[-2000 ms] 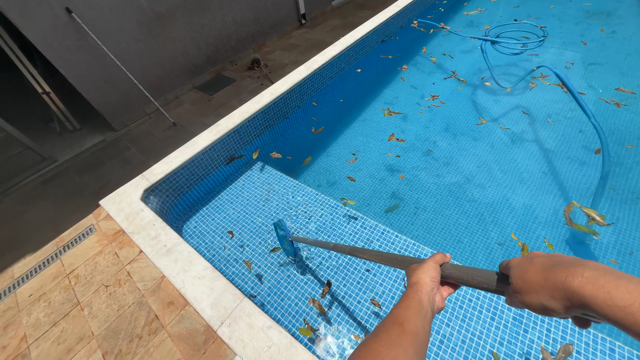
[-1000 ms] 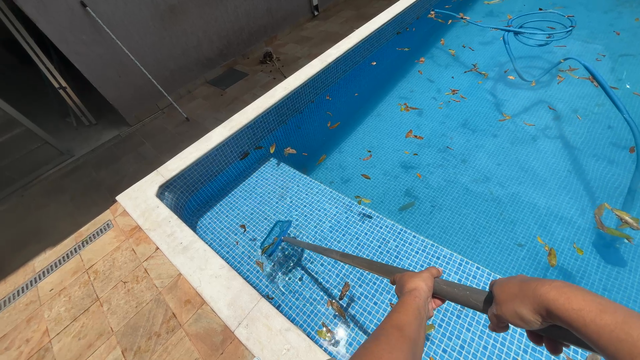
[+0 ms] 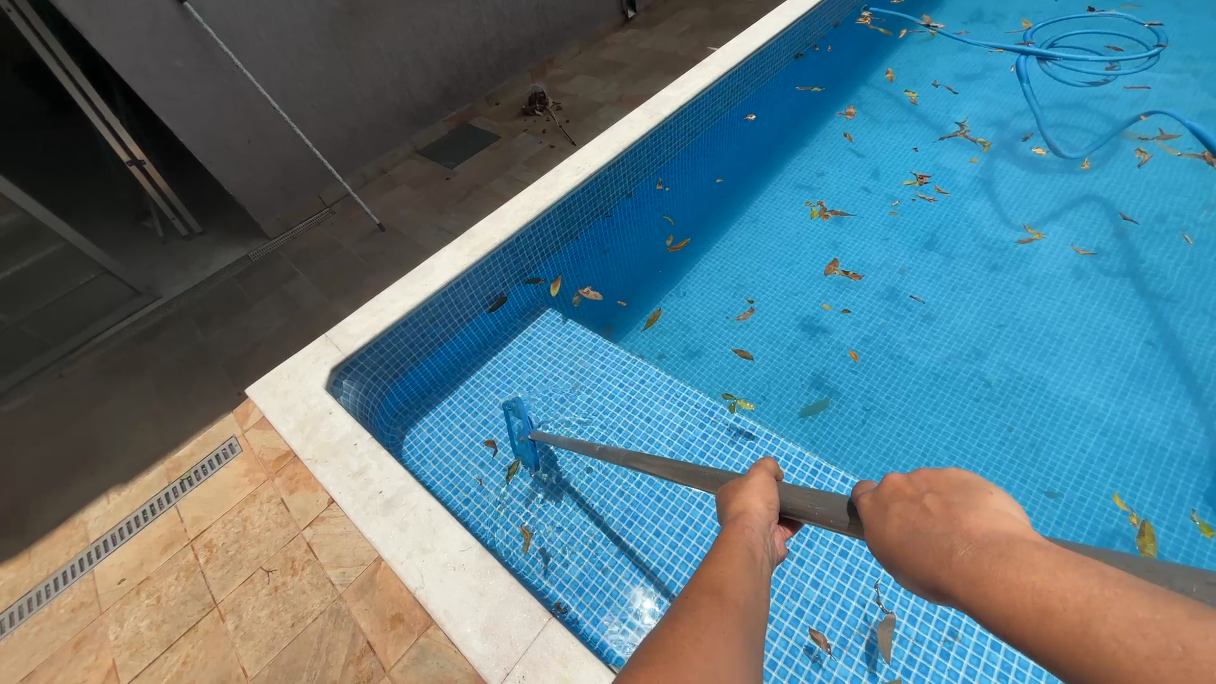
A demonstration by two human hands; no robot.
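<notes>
My left hand (image 3: pixel 755 505) grips a long grey pole (image 3: pixel 665 467) from below, partway along it. Nearer to me, my right hand (image 3: pixel 936 532) is closed over the same pole, whose rear part runs off at the right edge. At the far end of the pole a blue pool skimmer net (image 3: pixel 520 434) touches the water over the shallow tiled ledge (image 3: pixel 608 380). Brown leaves (image 3: pixel 525 539) float or lie close to the net. More leaves (image 3: pixel 833 211) are scattered over the deeper water.
A pale stone coping (image 3: pixel 408 503) edges the pool. A coiled blue hose (image 3: pixel 1092 47) floats at the upper right. Beyond the coping are stone paving, a drain grate (image 3: pixel 123 534), a dark floor cover (image 3: pixel 459 146), and a thin pole (image 3: pixel 285 114) leaning on the grey wall.
The net was lying flatter at the water a second ago and now stands more on edge. Both hands have kept hold of the pole throughout.
</notes>
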